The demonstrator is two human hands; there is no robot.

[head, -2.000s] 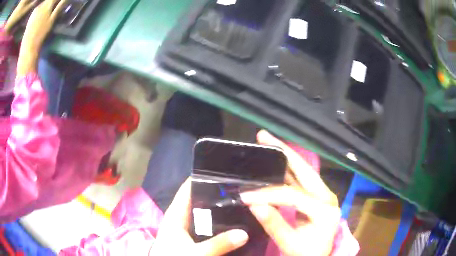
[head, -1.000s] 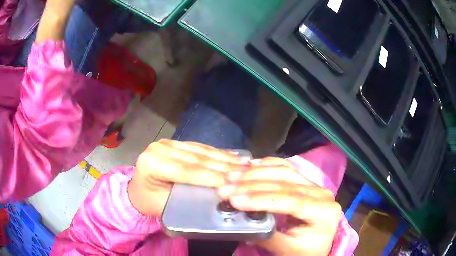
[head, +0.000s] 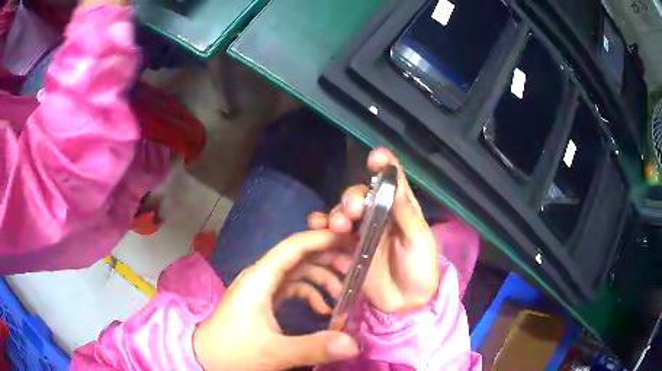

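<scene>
A smartphone [head: 363,250] is held edge-on above the lap, its metal side frame with small buttons facing me. My left hand [head: 272,304] grips its lower end, thumb at the bottom and fingers curled behind. My right hand [head: 406,253] holds it from the right side, with a fingertip at the top end. The phone's front and back faces are turned out of sight. A black foam tray [head: 450,163] on the bench holds several dark phones [head: 526,105], with white label stickers on their glass.
The green bench [head: 290,54] edge runs diagonally beyond my hands. Another person's pink sleeve [head: 87,123] is at the left. Blue bins stand at the lower left [head: 25,330] and lower right [head: 501,308], the right one with cardboard [head: 533,340]. A fan [head: 657,134] shows at the right edge.
The phone has turned from screen-up, to camera-back-up, to edge-on and upright. My hands have moved from its faces to its sides and ends. The neighbour's arm has shifted.
</scene>
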